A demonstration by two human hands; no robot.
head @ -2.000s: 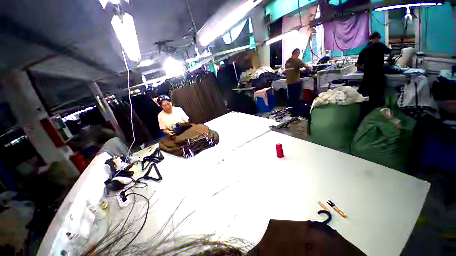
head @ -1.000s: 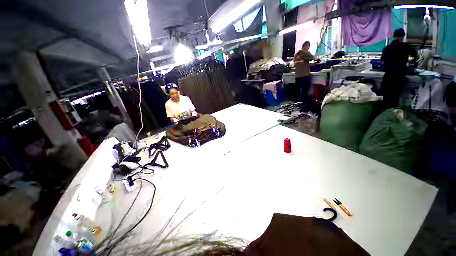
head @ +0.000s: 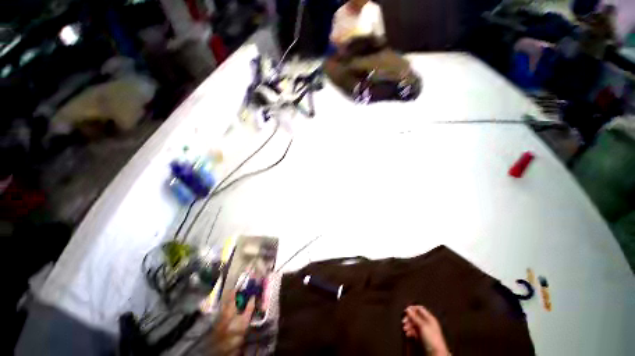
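The dark brown garment (head: 362, 306) lies spread on the white table in front of me, with the black hanger hook (head: 524, 289) sticking out at its right. My left hand (head: 233, 323) reaches into the supply basket (head: 268, 316) left of the garment, its fingers at dark and green small items; blur hides whether it grips one. My right hand (head: 421, 325) is over the garment with its fingers curled together; I cannot tell whether they pinch anything. A dark spool with pale ends (head: 323, 285) lies on the cloth. Orange snips (head: 544, 293) lie right of the hook.
A red thread cone (head: 521, 165) lies or leans at the table's right. Blue bottles (head: 191, 179) and black cords (head: 257, 158) are at the left. A person (head: 357, 26) is at the far end behind a brown garment pile (head: 379, 75). Green sacks (head: 609, 174) stand at the right.
The view has tilted down and turned left. Both my hands, the basket and much more of the garment now show. The red cone looks tilted.
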